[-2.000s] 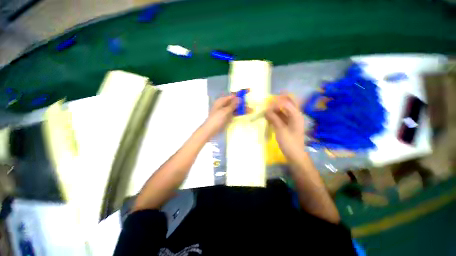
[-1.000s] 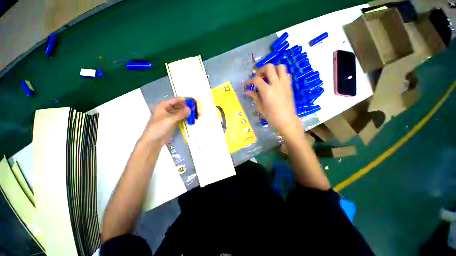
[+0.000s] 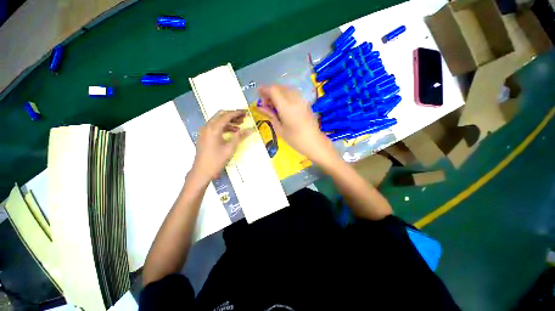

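A long cream liner sheet [image 3: 258, 182] lies tilted across the grey-and-yellow printed mat [image 3: 292, 159]. My left hand [image 3: 220, 141] is over the sheet's left edge and middle, fingers curled; I cannot tell whether it holds anything. My right hand [image 3: 289, 118] is just right of the sheet, slightly blurred, with a bit of a blue battery cell [image 3: 260, 103] showing at its fingertips. The heap of blue cells [image 3: 356, 91] lies to the right of my right hand, most of them side by side.
A stack of adhesive sheets [image 3: 70, 200] stands on the left, with loose curved strips [image 3: 30, 234] beside it. Single cells, one with a white patch [image 3: 100, 91], lie on the green belt [image 3: 231, 30]. A smartphone [image 3: 429, 77] and open cardboard boxes [image 3: 474, 36] are on the right.
My left hand no longer shows the blue cell it held. My right hand has moved left from the heap to the sheet. Another cell now shows at the top of the belt.
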